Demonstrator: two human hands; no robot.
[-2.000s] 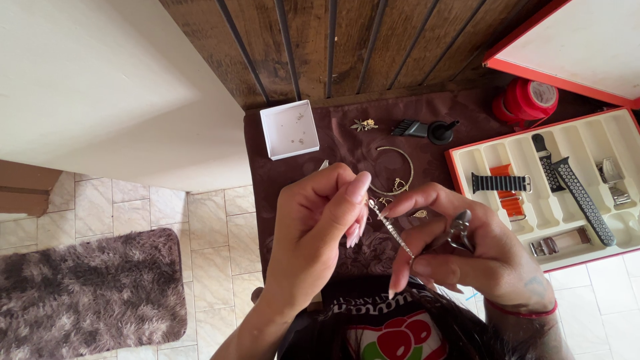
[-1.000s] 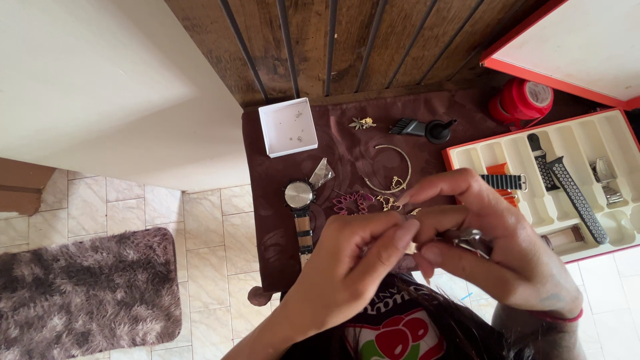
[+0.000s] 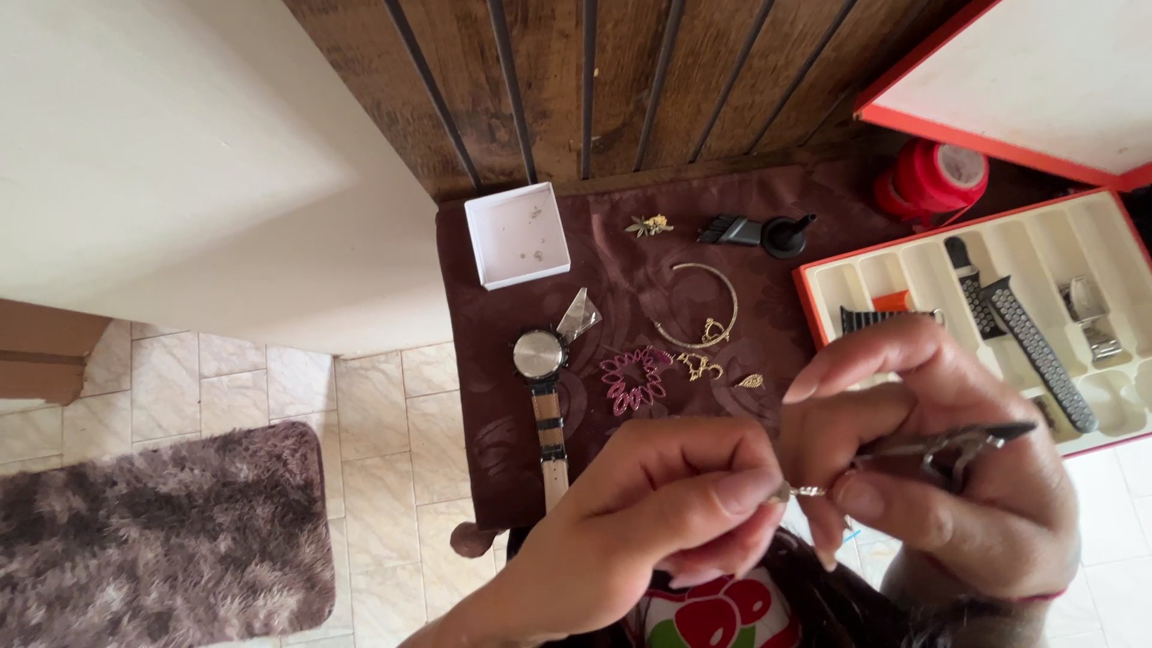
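Note:
My left hand (image 3: 684, 504) pinches one end of a small silvery chain or bracelet piece (image 3: 804, 491) between thumb and fingertips. At its other end, the thumb and fingers of my right hand (image 3: 936, 468) hold it, with small metal pliers (image 3: 945, 445) resting across that palm. Beyond my hands lie a pink-stoned jewelry piece (image 3: 633, 381), a gold-coloured ornament (image 3: 698, 365), a small leaf-shaped piece (image 3: 751, 382) and an open bangle (image 3: 733, 301). A wristwatch (image 3: 540, 355) lies left of them, beside a clear plastic bag (image 3: 579, 313).
A white box (image 3: 517, 236) holds tiny pieces near the wooden slatted panel (image 3: 540, 81). A flower-like ornament (image 3: 650, 225), a black brush (image 3: 731, 229) and a red container (image 3: 931, 180) stand along the back. At right, a red-edged tray (image 3: 918, 261) holds watch straps.
My left hand has moved down off the watch and pink piece, which it hid two seconds ago. The long silvery strand seen then now shows only as a short stretch between my fingers.

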